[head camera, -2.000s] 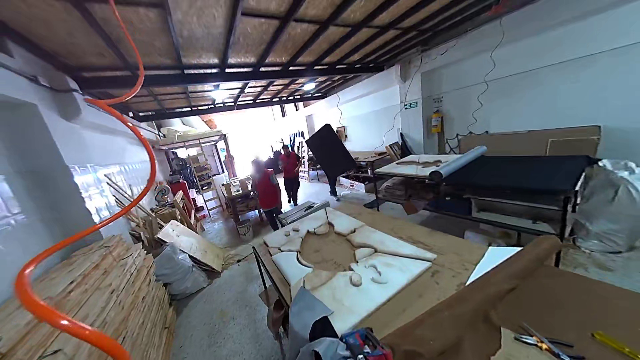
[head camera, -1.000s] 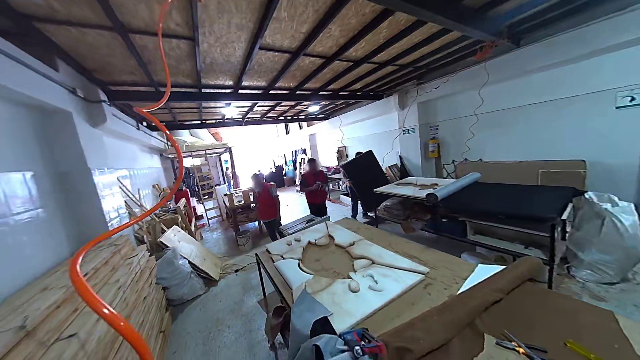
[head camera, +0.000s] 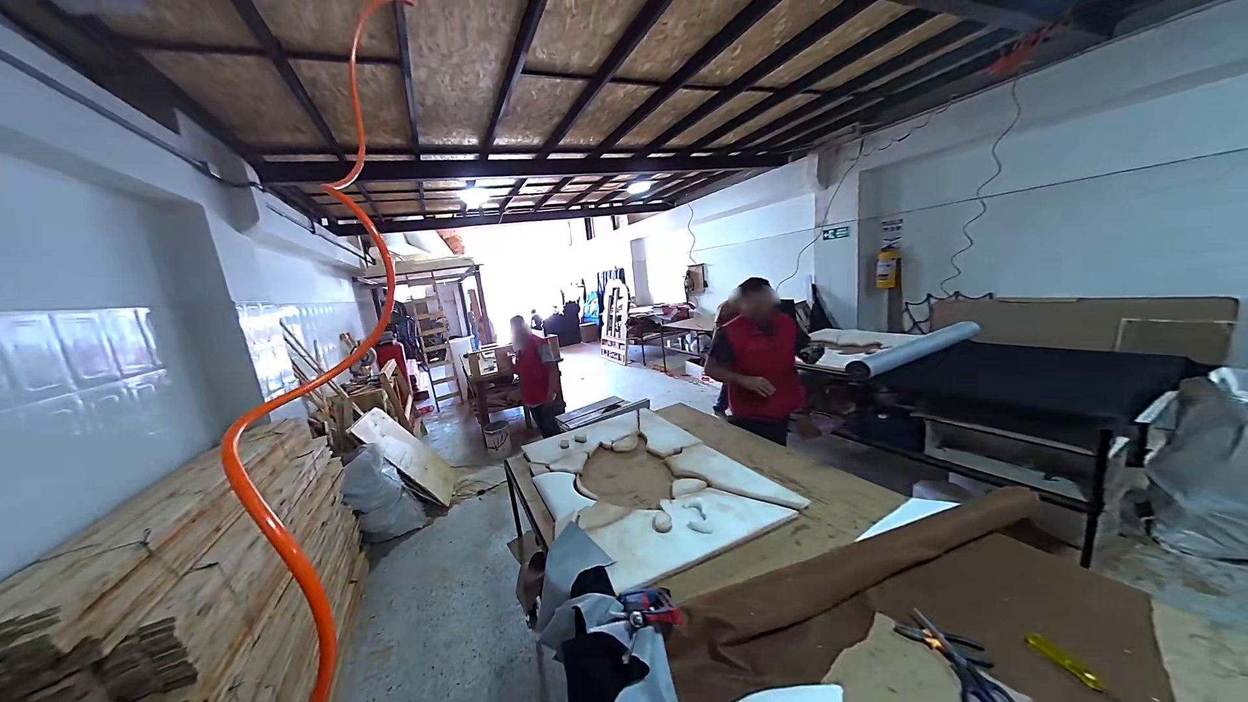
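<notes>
Neither of my hands shows in the head view. Nearest to me lies a roll of brown fabric (head camera: 838, 575) on a wooden work table (head camera: 848, 478). On the fabric rest pliers (head camera: 941, 639), scissors (head camera: 960, 668) partly cut off by the bottom edge, and a yellow-handled tool (head camera: 1063, 661). A red and grey power tool (head camera: 648, 609) sits at the table's left corner among grey and black fabric scraps (head camera: 590, 619). Farther along the table lies a white foam panel (head camera: 663, 492) with a rounded opening and loose cut pieces on it.
A person in a red vest (head camera: 762, 361) stands behind the table; another (head camera: 533, 375) is farther left. Stacked wooden boards (head camera: 166, 546) line the left side. An orange air hose (head camera: 278, 526) hangs in front. A black-covered table (head camera: 1033, 375) stands right, beside a plastic-wrapped bundle (head camera: 1204, 468).
The person in red near the middle has come closer to the foam panel and now stands behind the table. The dark panel seen upright earlier no longer shows.
</notes>
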